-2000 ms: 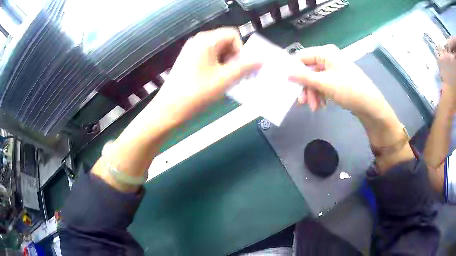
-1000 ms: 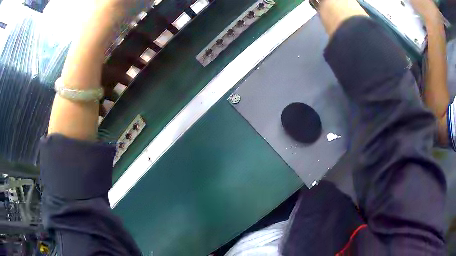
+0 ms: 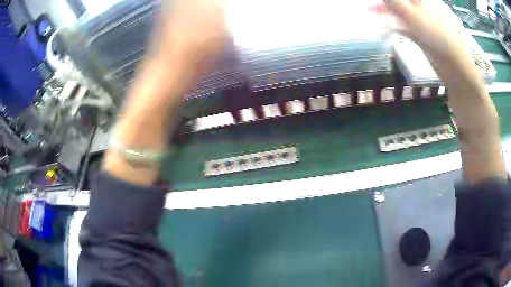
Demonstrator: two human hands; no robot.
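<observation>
A stack of clear trays [image 3: 330, 64] with many thin layered edges stands beyond the green belt, its top glaring white. My left hand [image 3: 196, 28] is blurred over the left part of the stack, its fingers cut off by the top edge. My right hand [image 3: 412, 17] is at the stack's upper right, partly washed out by glare; whether it grips anything is unclear. One fixture bar [image 3: 252, 161] with a row of dark-centred seats lies on the green belt between my forearms. A second fixture bar [image 3: 417, 138] lies by my right forearm.
A pale rail [image 3: 269, 193] crosses between the belt and green bench top [image 3: 280, 241]. A black oval object [image 3: 415, 246] rests on the grey surface at right. Red and blue bins [image 3: 42, 217] and machinery are at left.
The view has turned left towards the tray stack. Both hands have moved up over it. The white sheet held between my hands two seconds ago cannot be made out now.
</observation>
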